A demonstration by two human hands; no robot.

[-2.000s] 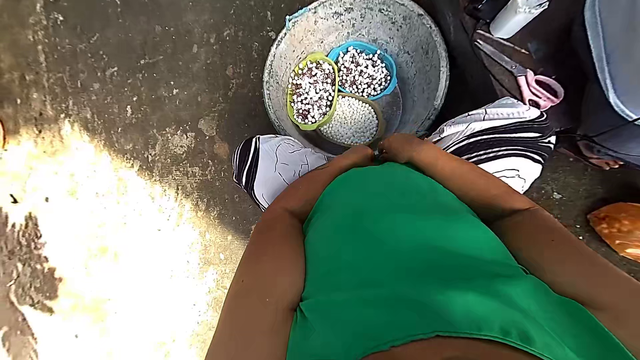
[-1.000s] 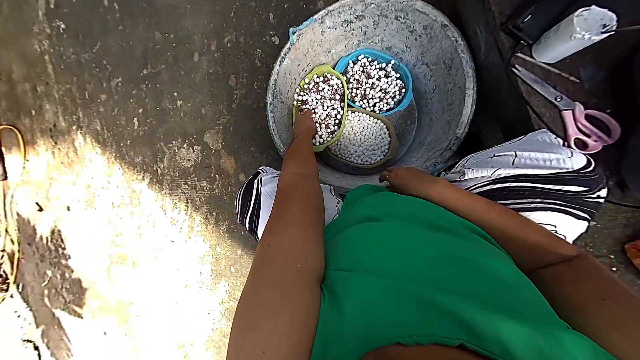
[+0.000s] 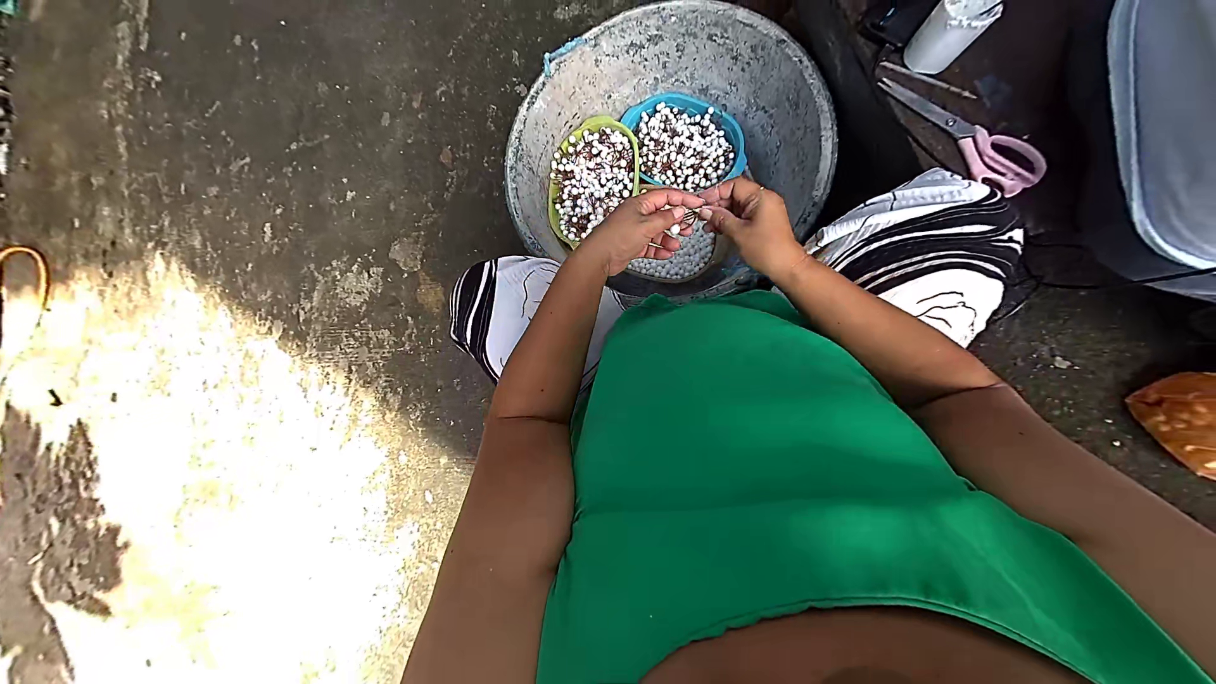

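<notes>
Over a round grey basin [image 3: 784,104], my left hand [image 3: 641,228] and my right hand [image 3: 753,220] meet fingertip to fingertip. My left fingers pinch thin dark wire pieces with white beads [image 3: 686,217]; my right fingertips touch the same pieces. A green basket [image 3: 551,214] of white beads on brown wires lies beside my left hand. The blue basket [image 3: 740,142], holding similar beaded pieces, is just beyond my hands. Below them, partly hidden by my fingers, a third container holds loose white beads [image 3: 679,256].
Pink-handled scissors [image 3: 997,161] lie on the ground right of the basin, near a thin stick [image 3: 929,81] and a white cylindrical object [image 3: 950,36]. A large grey-blue container [image 3: 1173,123] stands at the right edge. An orange-brown object [image 3: 1178,418] lies lower right.
My left hand has moved from the green basket to my right hand. My right hand has risen from the basin's near edge to above the loose beads. Beaded wire pieces now show between my fingers.
</notes>
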